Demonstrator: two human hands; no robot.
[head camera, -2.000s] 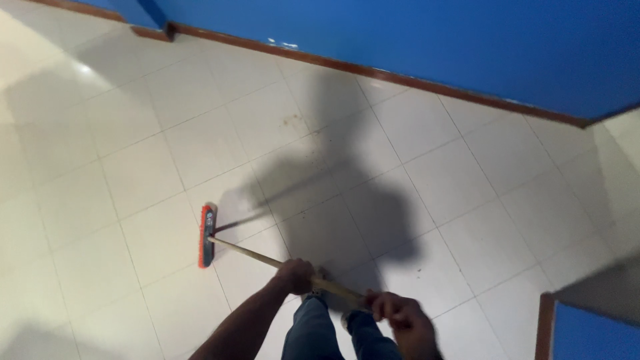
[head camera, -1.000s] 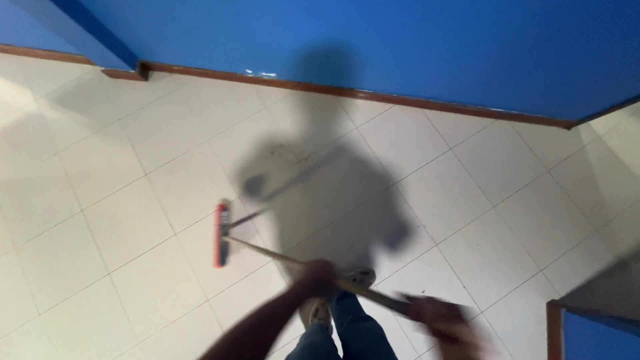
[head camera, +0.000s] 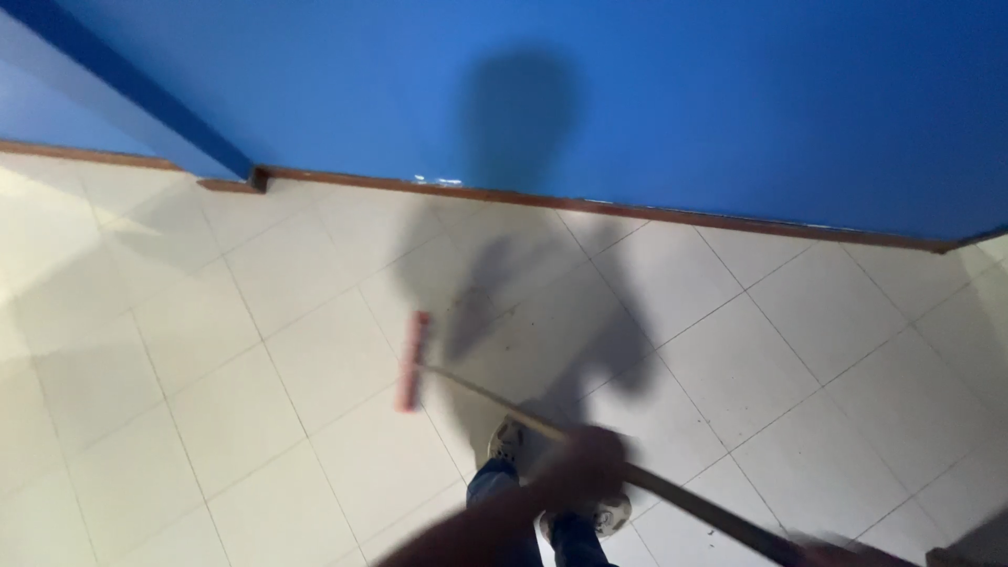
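Observation:
A push broom with a red-edged head (head camera: 413, 362) is left of centre, and its long wooden handle (head camera: 709, 512) slants down to the lower right. My left hand (head camera: 591, 465) is closed around the middle of the handle, blurred, above my shoes. At the bottom right edge my right hand (head camera: 843, 553) grips the upper end of the handle; it is blurred and partly cut off by the frame. Whether the bristles touch the floor is unclear from the blur.
Pale floor tiles (head camera: 378, 465) bear small dark specks. A blue wall (head camera: 709, 102) with a brown baseboard (head camera: 709, 220) crosses the top, with a projecting blue column (head camera: 157, 102) at left. My shoe (head camera: 506, 441) stands below the shadow. A dark object's corner shows bottom right.
The broom head has moved right, towards the middle of the view. My right hand has moved out to the lower right edge. Both hands have stayed on the handle.

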